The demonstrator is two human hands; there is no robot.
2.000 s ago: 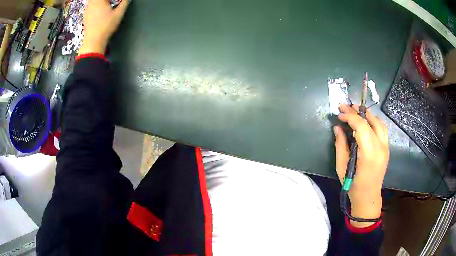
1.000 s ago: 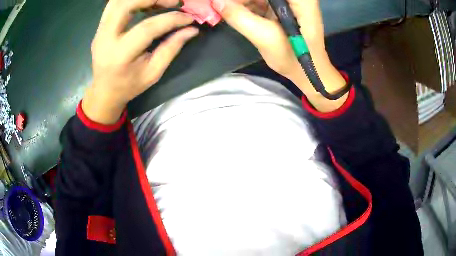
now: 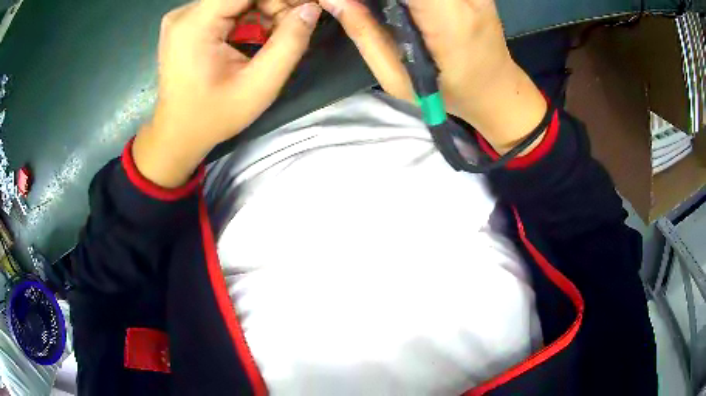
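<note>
My left hand (image 3: 221, 73) is at the top left of centre, its fingers curled around a red housing (image 3: 249, 32), of which only part shows between thumb and palm. My right hand (image 3: 457, 66) is to its right and holds the soldering iron (image 3: 416, 66), black with a green band, slanting across the palm. The iron's tip is cut off by the top edge. My two thumbs and fingertips nearly meet at the top edge. Whether the right fingertips also hold a small part cannot be told.
The dark green bench top (image 3: 85, 100) lies behind my hands. A heap of small pale parts and a red piece (image 3: 23, 181) are at the far left. A round purple-rimmed fan (image 3: 36, 321) is at lower left. A large carton (image 3: 611, 116) with white striped trays (image 3: 670, 145) is at right.
Two seconds ago my hands were far apart over the bench; then they came together at the red housing. Since one second ago the housing sits deeper in my left hand and the iron has shifted left.
</note>
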